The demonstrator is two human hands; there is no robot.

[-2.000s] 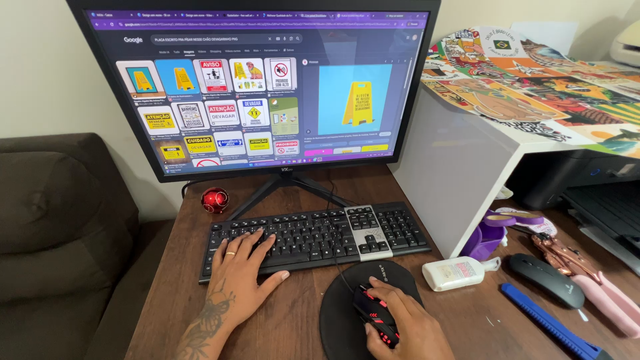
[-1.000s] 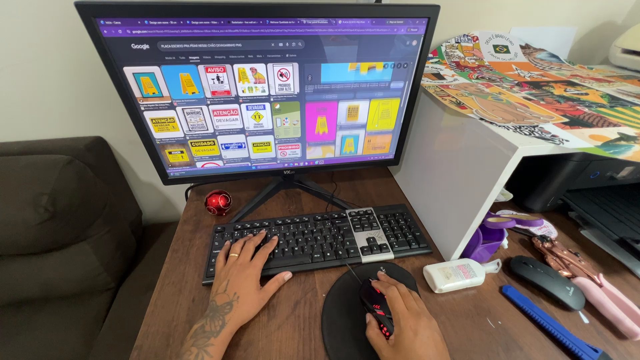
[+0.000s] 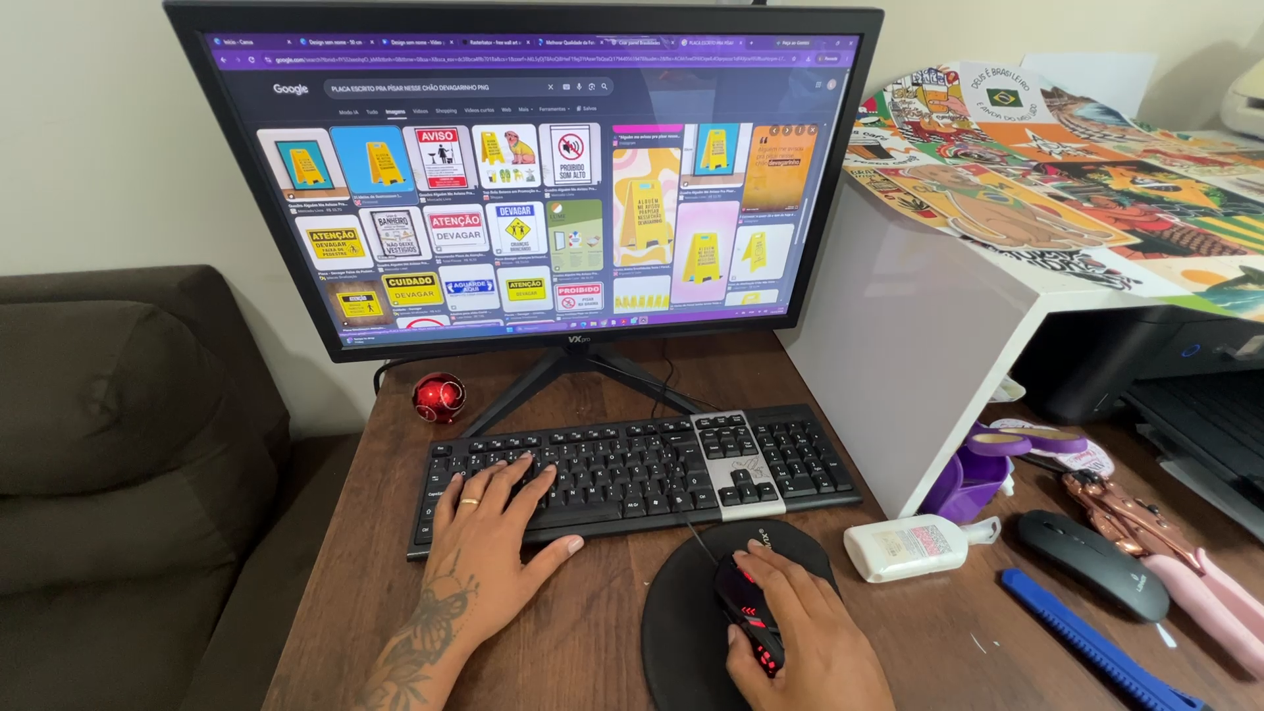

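Observation:
My left hand [image 3: 494,543] rests with spread fingers on the left part of a black computer keyboard [image 3: 612,474], its thumb beside the front edge. My right hand [image 3: 805,627] is closed around a black wired mouse [image 3: 748,612] with red lights, on a round black mouse pad [image 3: 681,632]. Behind the keyboard stands a computer monitor [image 3: 578,348] on a splayed stand, its screen showing image search results, many of them yellow floor signs and warning signs. A red ornament ball [image 3: 438,397] lies left of the stand.
Right of the keyboard lie a white glue bottle [image 3: 908,548], a dark wireless mouse [image 3: 1091,563], a blue utility knife [image 3: 1096,642], pink-handled pliers [image 3: 1205,602] and purple scissors [image 3: 1037,441]. A white shelf [image 3: 918,346] holds colourful printed sheets [image 3: 1057,188] above a black printer [image 3: 1136,365]. A dark sofa [image 3: 109,474] stands left.
The results in the screen's right panel have scrolled: the large yellow sign picture has given way to a grid of smaller pictures. Both hands have stayed at the keyboard and mouse.

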